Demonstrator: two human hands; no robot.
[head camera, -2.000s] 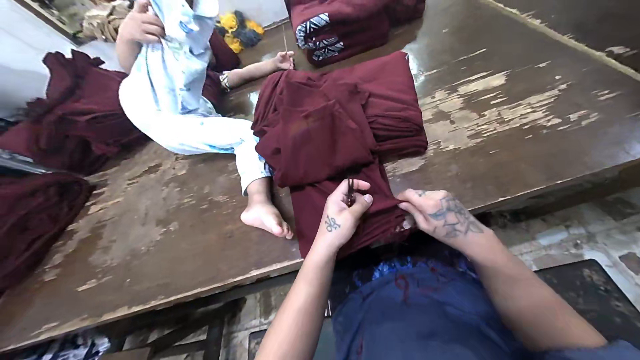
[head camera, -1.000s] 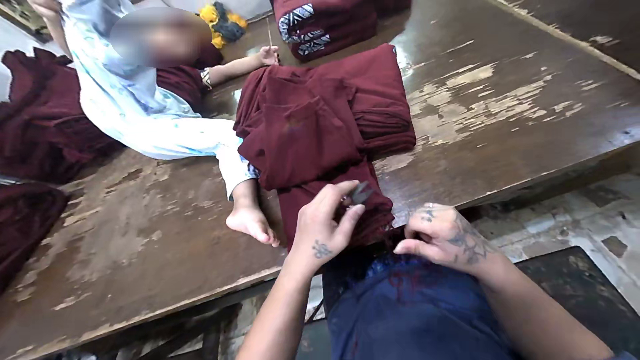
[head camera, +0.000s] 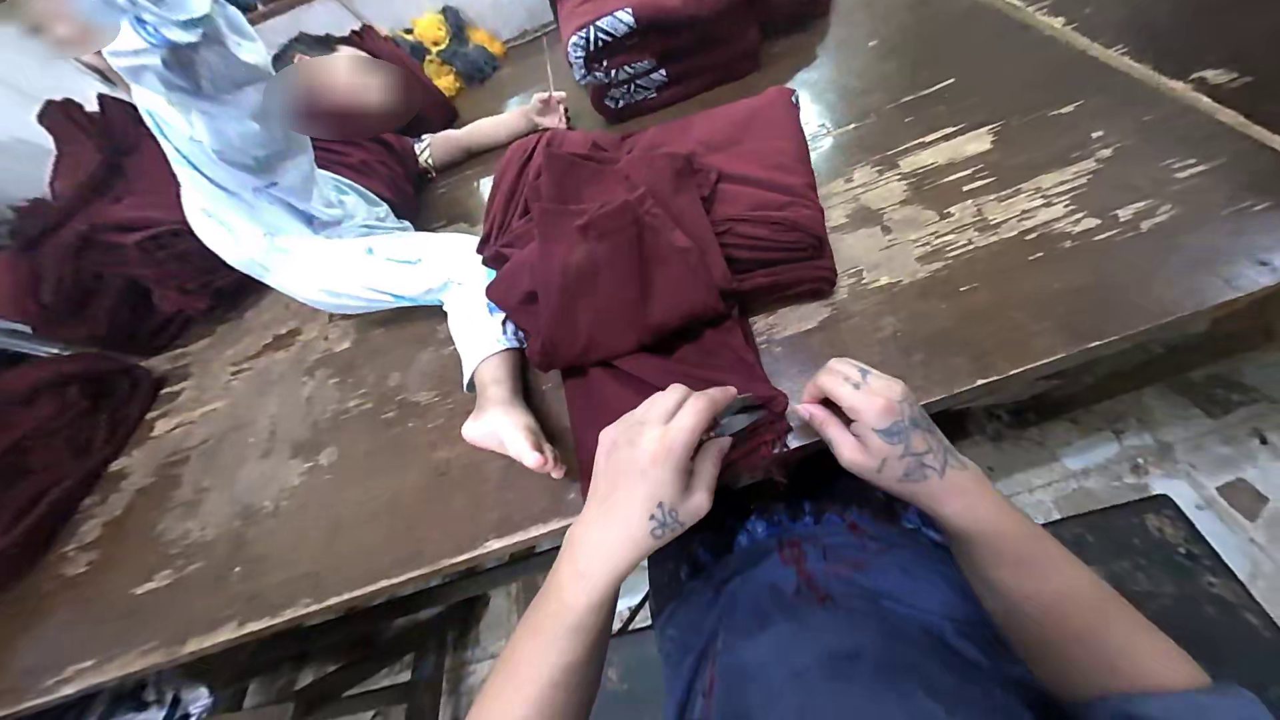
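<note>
My left hand (head camera: 655, 465) is closed on a small metal cutting tool (head camera: 738, 415), perhaps thread snips, partly hidden by the fingers. It rests over the near end of a maroon fabric piece (head camera: 665, 375) at the table's front edge. Close to that fabric's right corner is my right hand (head camera: 865, 415), thumb and forefinger pinched together; whether a thread is between them cannot be made out. Beyond both hands lies a folded maroon garment (head camera: 620, 270), against a thicker folded maroon stack (head camera: 770, 200).
A child in pale clothes lies on the worn wooden table (head camera: 300, 480), one bare foot (head camera: 512, 435) left of the fabric. Patterned maroon garments (head camera: 660, 50) are stacked behind. More maroon cloth (head camera: 130, 230) lies at the left, and yellow and grey yarn (head camera: 450, 45) at the back.
Two seconds ago both hands were at the fabric's near end, the right one touching it; the right hand now is slightly apart from it. The tool in my left hand shows more. The child's upper body has shifted.
</note>
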